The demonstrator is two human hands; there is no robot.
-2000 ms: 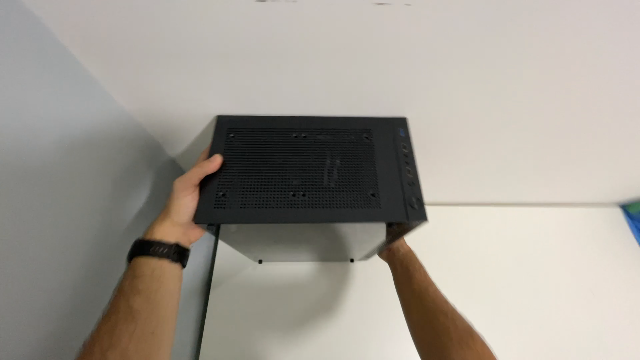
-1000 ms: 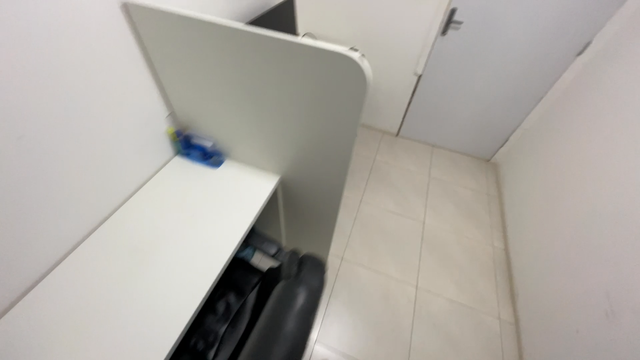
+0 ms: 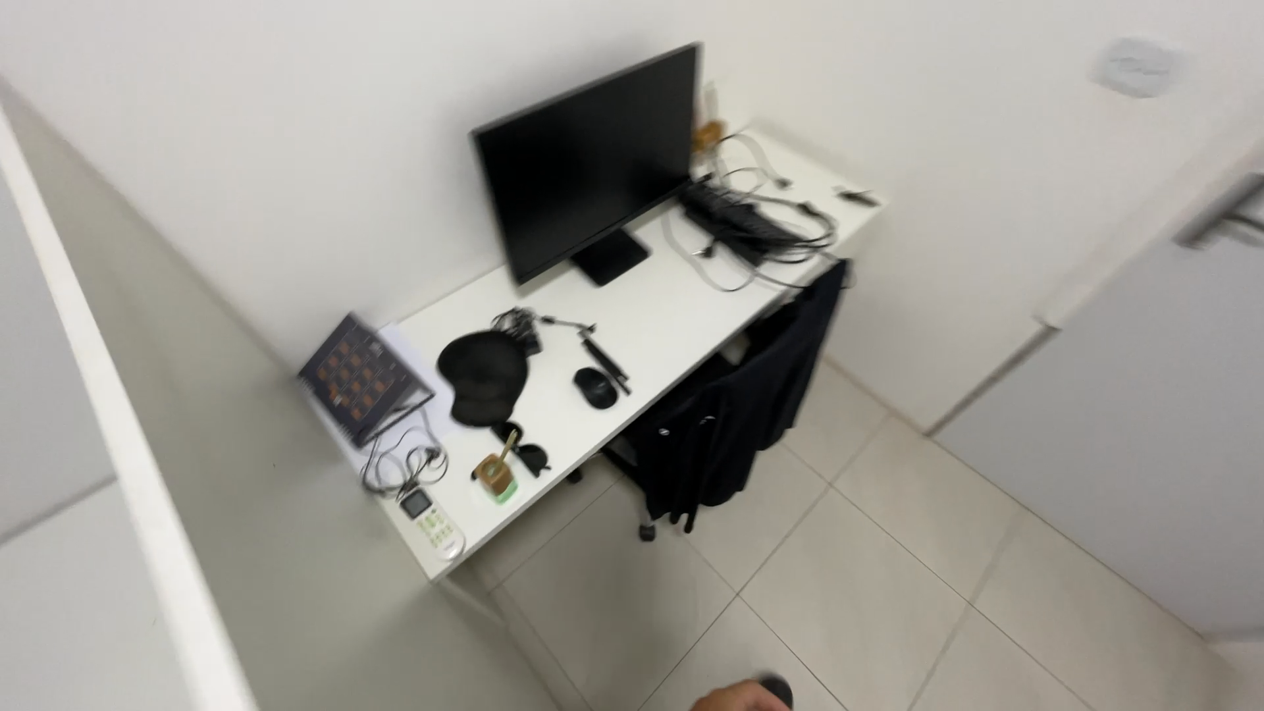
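Part of a hand, apparently my right hand (image 3: 736, 697), shows at the bottom edge; its fingers and anything in it are cut off. Close beside it is a small dark object (image 3: 777, 688), too cropped to name. My left hand is out of view. Ahead, a white desk (image 3: 553, 336) bears a black monitor (image 3: 597, 163), a black keyboard (image 3: 736, 219) under tangled cables (image 3: 805, 232), a black mouse pad (image 3: 484, 377) and a black computer mouse (image 3: 595, 387). At its near left end lie a white remote control (image 3: 433, 525), sunglasses (image 3: 533, 457) and a small green container with a brown top (image 3: 496, 476).
A desk calendar (image 3: 357, 380) stands by the partition panel (image 3: 296, 513) on the left. A chair draped with a dark jacket (image 3: 726, 420) is at the desk's front. Tiled floor (image 3: 849, 563) extends to the grey door (image 3: 1116, 444) on the right.
The black computer case held between both hands two seconds ago is out of view. The view has swung widely to another desk, and part of one hand shows at the bottom.
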